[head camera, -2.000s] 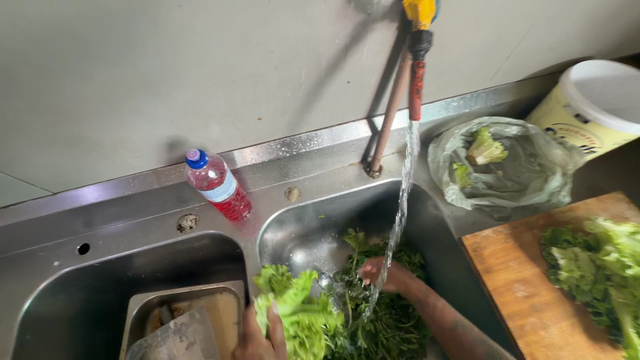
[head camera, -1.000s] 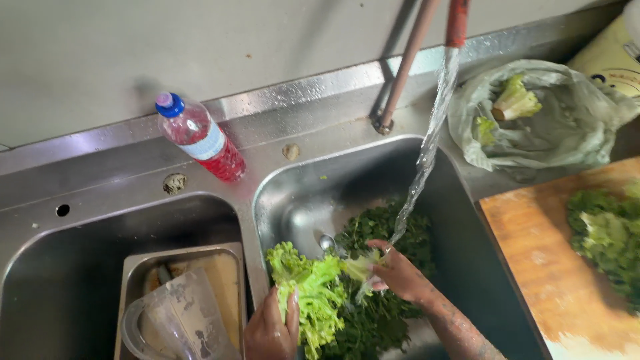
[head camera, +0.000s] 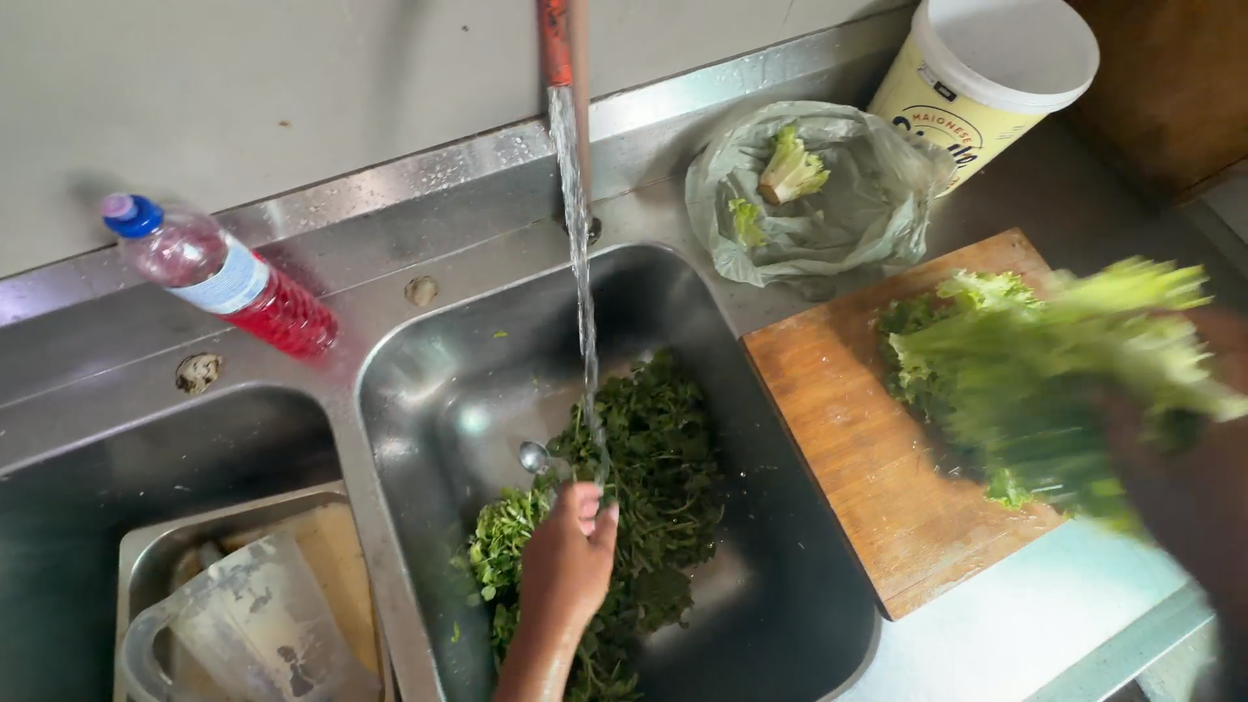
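Observation:
My left hand (head camera: 570, 556) is over the right sink basin (head camera: 390, 419), fingers curled under the stream of water (head camera: 583, 302), above a pile of dark leafy greens (head camera: 663, 468). Whether it holds anything is hard to tell. A metal spoon (head camera: 533, 456) shows just above it. My right hand (head camera: 1150, 419), blurred, is at the right edge, gripping light green lettuce leaves (head camera: 1092, 361) over the wooden cutting board (head camera: 829, 419). More lettuce (head camera: 916, 341) lies on the board beneath.
A plastic bag (head camera: 848, 224) with a lettuce stump (head camera: 792, 171) stands behind the board, beside a white and yellow bucket (head camera: 975, 107). A bottle of red liquid (head camera: 234, 283) stands behind the basins. The left basin holds a metal pan (head camera: 136, 556) and a clear plastic jug (head camera: 263, 614).
My right hand has moved from the water stream to over the cutting board with lettuce in it. My left hand has let go of the lettuce it held and is now under the water.

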